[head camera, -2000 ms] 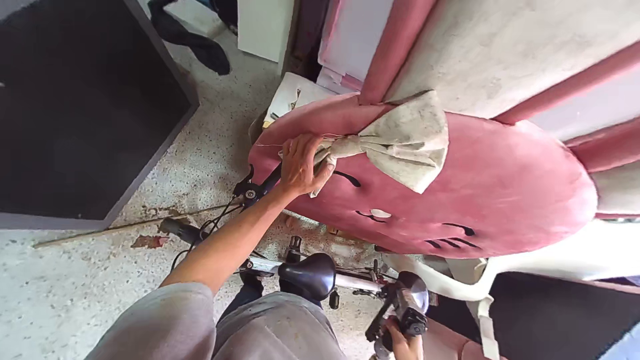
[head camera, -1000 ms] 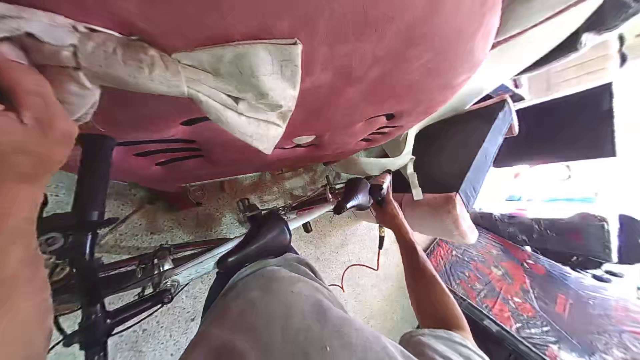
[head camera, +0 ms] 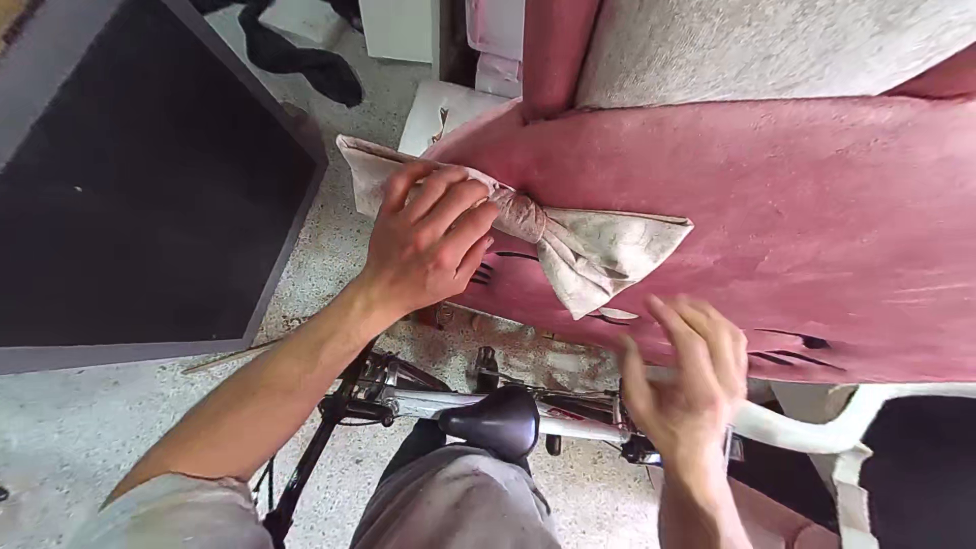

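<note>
My left hand [head camera: 435,240] lies over the left half of a pale fabric bow [head camera: 610,248], its curled fingers touching the cloth beside the wrapped knot; whether they grip it is hidden. The bow rests against a large pink upholstered piece [head camera: 762,198] with a stitched black-and-white face. Slightly blurred, my right hand [head camera: 686,366] is raised below the bow's right end, fingers apart and holding nothing. Under both hands stands a bicycle with a white frame [head camera: 435,402] and a black saddle [head camera: 499,421].
A large dark panel with a grey border [head camera: 152,191] stands at the left. Black cloth [head camera: 301,65] lies on the speckled floor [head camera: 99,435] behind it. White straps [head camera: 808,435] hang at the lower right, and a thin stick [head camera: 229,357] lies near the bicycle's handlebar.
My right hand has let go of the black item by the bicycle's frame and come up near the bow. The view has swung back to the left.
</note>
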